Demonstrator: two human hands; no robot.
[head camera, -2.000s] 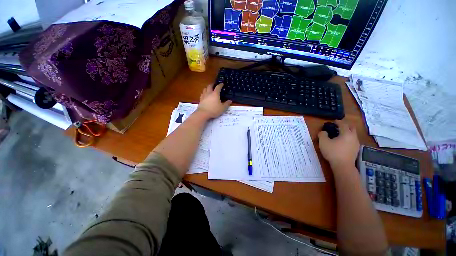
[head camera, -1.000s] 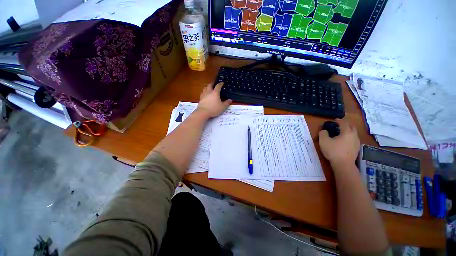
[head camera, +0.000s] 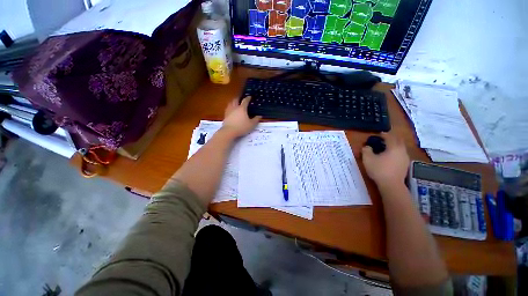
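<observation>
My left hand (head camera: 240, 119) rests at the left end of the black keyboard (head camera: 315, 104), fingers apart and holding nothing. My right hand (head camera: 387, 162) is closed over the black mouse (head camera: 376, 144), right of the papers; the mouse's front shows. The monitor (head camera: 324, 29) shows rows of coloured pattern pieces. A pen (head camera: 284, 173) lies on the white note sheet (head camera: 257, 173). A densely printed sheet (head camera: 330, 167) lies at its right. A style sheet (head camera: 201, 139) with a small black garment picture is partly under my left forearm.
A calculator (head camera: 447, 199) and blue tool (head camera: 499, 215) lie right of my right forearm. A paper stack (head camera: 443, 124) lies behind them. A bottle (head camera: 215, 46) stands left of the monitor. Orange-handled scissors (head camera: 94, 160) lie at the left desk edge beside a box under purple cloth (head camera: 104, 81).
The whole view has shifted slightly, with the desk things a little further left. Both hands stay at the keyboard and mouse.
</observation>
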